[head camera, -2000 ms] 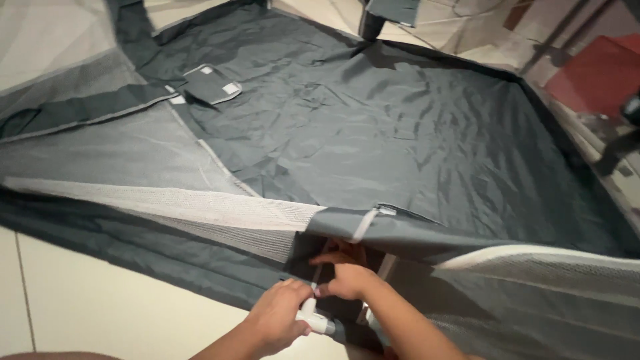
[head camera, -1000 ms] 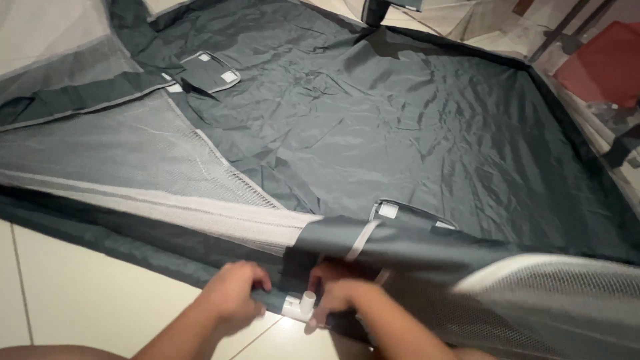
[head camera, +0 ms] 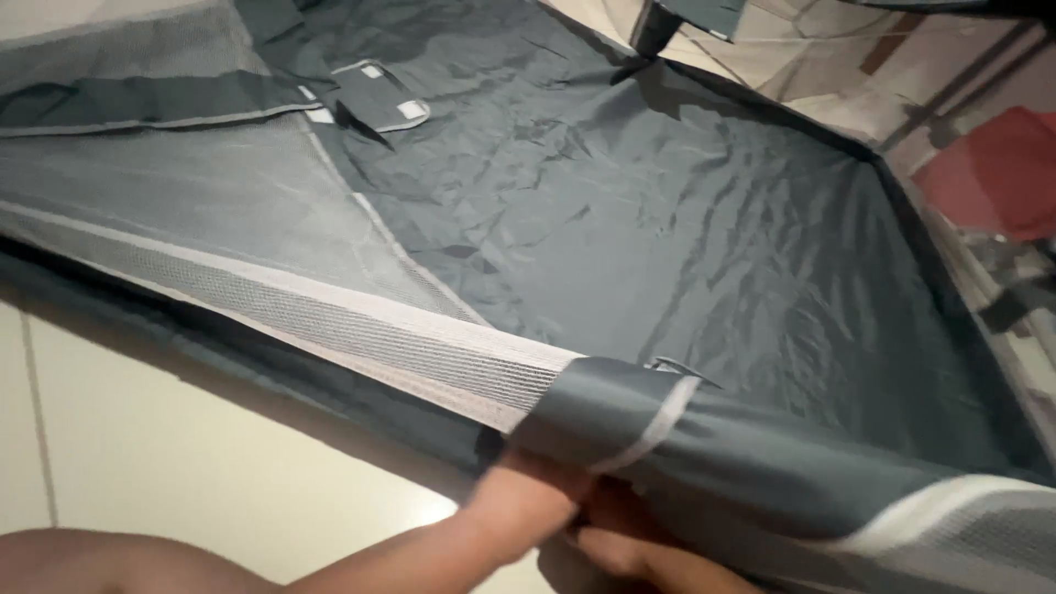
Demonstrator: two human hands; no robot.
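Observation:
Dark grey fabric (head camera: 577,214) with a wrinkled sheet and see-through mesh panels (head camera: 223,198) spreads over the floor. Its near edge is a raised fold (head camera: 742,454) crossed by a light strap (head camera: 660,425). My left hand (head camera: 528,491) reaches under this fold, its fingers hidden by the fabric. Close beside it on the right, my right hand (head camera: 615,528) is in shadow beneath the same fold, partly covered. What either hand holds cannot be made out. A flap with white patches (head camera: 379,97) lies on the sheet at the upper left.
Light floor tiles (head camera: 165,445) show at the lower left, beside my bare knee (head camera: 124,565). A red object (head camera: 994,173) is at the right, behind the fabric's far edge. A dark upright piece (head camera: 656,29) stands at the top.
A second ago both hands were at a white tube fitting on the near edge; it is out of sight now. My left hand has moved right and under the fold, against my right hand.

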